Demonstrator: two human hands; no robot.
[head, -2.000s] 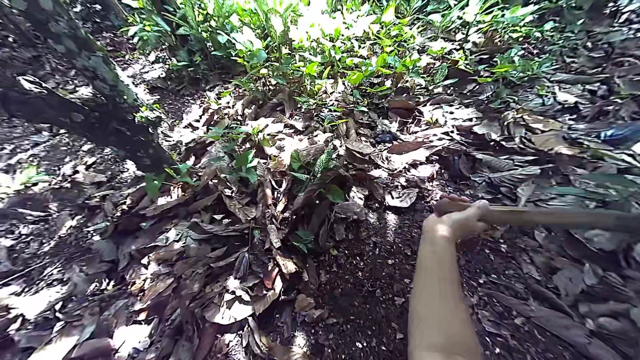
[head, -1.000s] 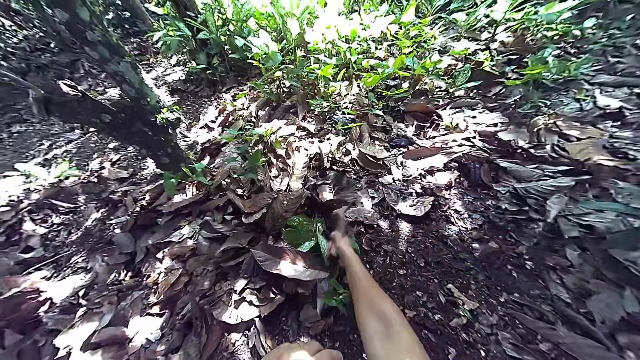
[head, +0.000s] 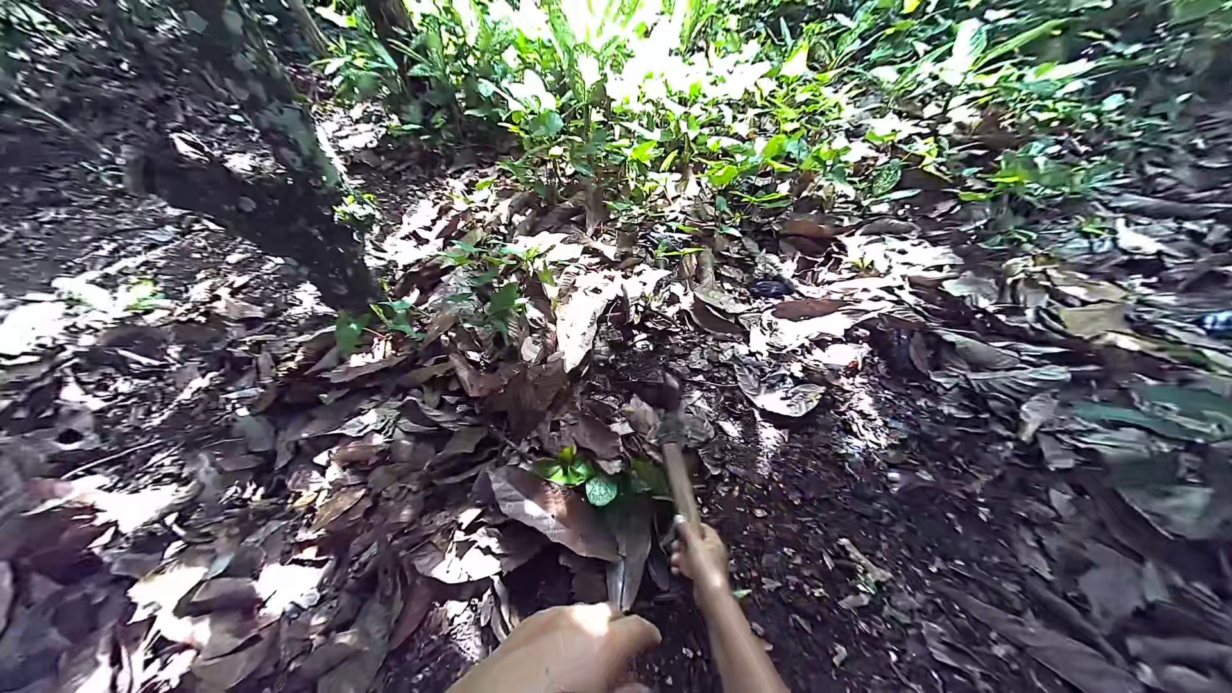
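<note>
Just right of the bottom centre, my right hand (head: pixel 703 556) is closed around a wooden handle (head: pixel 680 481). The handle points away from me, and its far end meets a dark, blurred tool head (head: pixel 664 397) over the leaf litter; its exact kind is unclear. My left hand (head: pixel 573 647) is nearer, at the bottom edge, with its back and thumb showing. Its fingers are mostly hidden, so what it holds cannot be told. Small green leaves (head: pixel 599 486) lie left of the handle, beside a large dry brown leaf (head: pixel 553 515).
A forked, lichen-spotted tree trunk (head: pixel 289 207) leans at the upper left. Low green plants (head: pixel 731 144) grow across the back in bright sun. Dry leaves (head: pixel 318 472) cover much of the ground, with dark bare soil (head: pixel 866 549) to the right.
Two seconds ago the handle stretched out to the right from one hand; now it points forward into the litter. My other hand has come into view at the bottom. The upright green seedling now appears lower.
</note>
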